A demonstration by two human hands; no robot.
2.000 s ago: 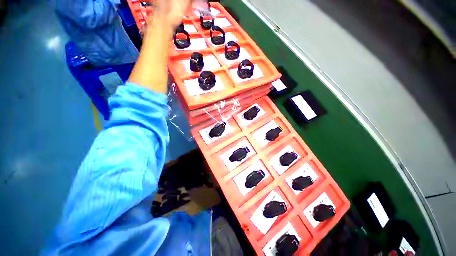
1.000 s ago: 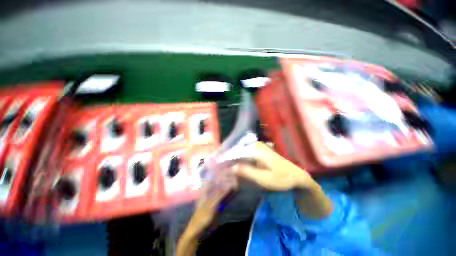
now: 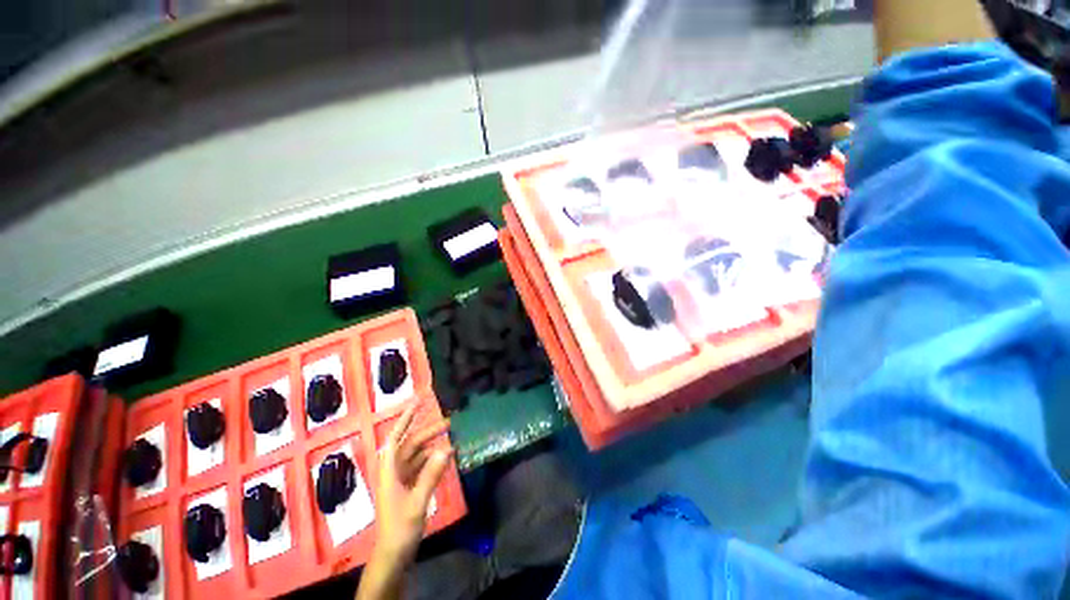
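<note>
My left hand (image 3: 407, 475) is over the right end of an orange-red foam tray (image 3: 223, 471), fingers apart, with nothing seen in it. Black watches (image 3: 336, 481) lie on white slips in its pockets; the pocket under my hand is partly hidden. My right sleeve (image 3: 939, 316) crosses the right side, and the wrist leaves at the top edge, so the right hand is cut off. Clear plastic film (image 3: 669, 70) rises above and lies over a tray stack (image 3: 587, 393) at the right, which holds more watches (image 3: 634, 300).
A pile of black foam inserts (image 3: 487, 342) lies between the trays on the green bench. Black boxes with white labels (image 3: 364, 279) stand along the back near the pale barrier (image 3: 293, 164). Another tray stack (image 3: 47, 469) is at the left edge. A blue floor shows below.
The view has turned and moved closer to the right tray stack. The hands were together by the film between the trays; now they are apart, the right arm raised and reaching across the stack.
</note>
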